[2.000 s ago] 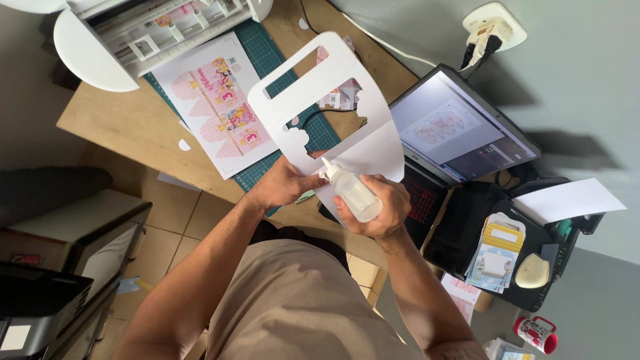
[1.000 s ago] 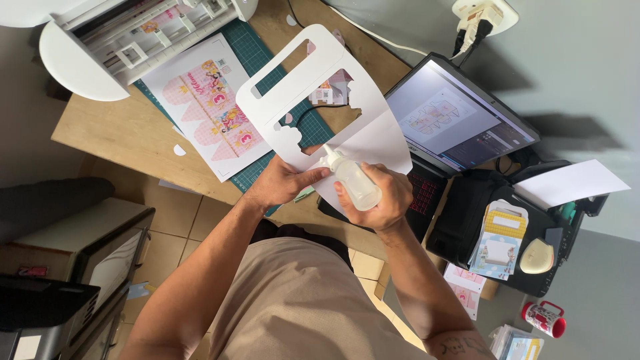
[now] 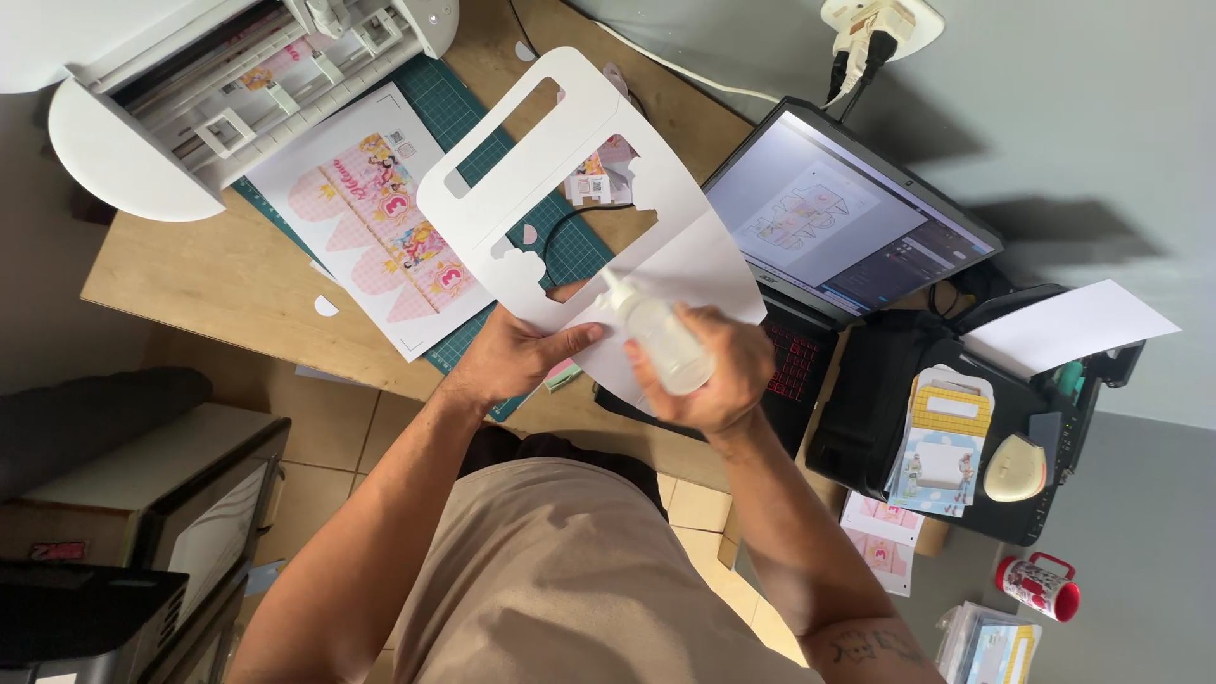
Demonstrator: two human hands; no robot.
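In my left hand (image 3: 518, 356) is the near edge of a large white die-cut card (image 3: 560, 171), gripped between thumb and fingers; it has a long handle slot and a jagged-edged window. My right hand (image 3: 712, 370) is closed around a translucent plastic squeeze bottle (image 3: 670, 347), tilted with its white nozzle pointing up-left, over the lower part of the card. The bottle looks slightly blurred. Left of the card, a printed sheet (image 3: 351, 247) with pink castle-like shapes lies on a green cutting mat (image 3: 442, 104).
A white cutting machine (image 3: 237, 104) stands at upper left on the wooden desk (image 3: 209, 275). An open laptop (image 3: 845, 218) is to the right. Beyond it, a black printer (image 3: 1007, 475) bears printed cards (image 3: 940, 446) and a cream-coloured object (image 3: 1015, 468). A red and white mug (image 3: 1037, 586) lies lower right.
The card stays in my left hand and the bottle in my right. The bottle's nozzle, close to my left thumb before, now stands a little farther from it.
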